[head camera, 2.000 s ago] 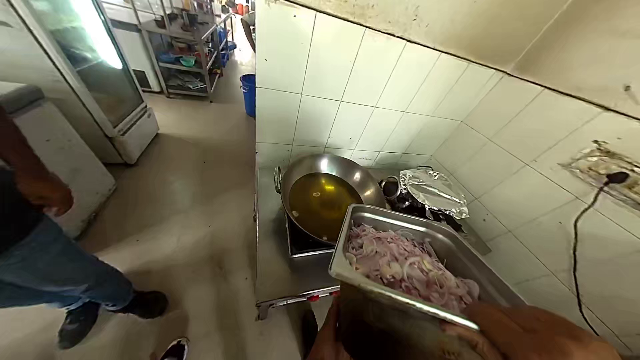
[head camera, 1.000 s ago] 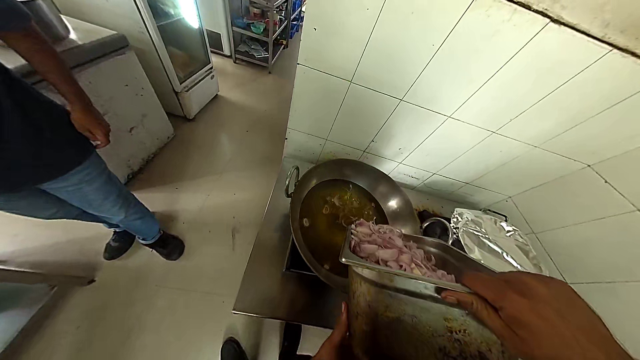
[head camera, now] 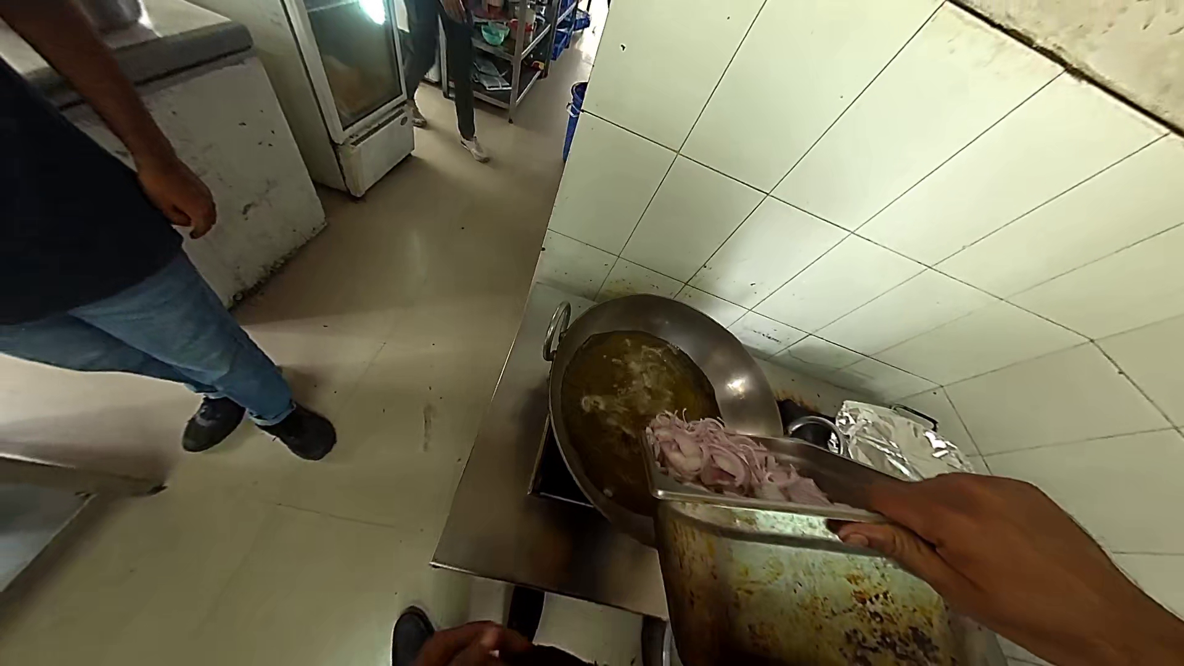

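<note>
My right hand (head camera: 962,536) grips the rim of a deep, stained steel pan (head camera: 795,573), which is tilted toward a large metal wok (head camera: 754,384). Sliced pink onions (head camera: 731,462) are heaped at the pan's lower end, over the wok's near edge. Bubbling oil (head camera: 634,388) with some pieces in it fills the bottom of the wok. Low at the bottom edge, my left hand (head camera: 472,643) is partly out of view, apart from the pan's visible side; whether it holds anything is unclear.
The wok stands on a steel stove top (head camera: 518,518) beside a tiled wall (head camera: 832,185). A foil-covered container (head camera: 897,439) is behind the pan. A person in jeans (head camera: 203,333) stands at left; another person's legs (head camera: 458,83) are near a glass-door fridge (head camera: 351,65) and shelf.
The pan has tilted further toward the wok, and the oil now bubbles with pieces in it. My left hand has come away from the pan. Another person's legs have appeared by the fridge.
</note>
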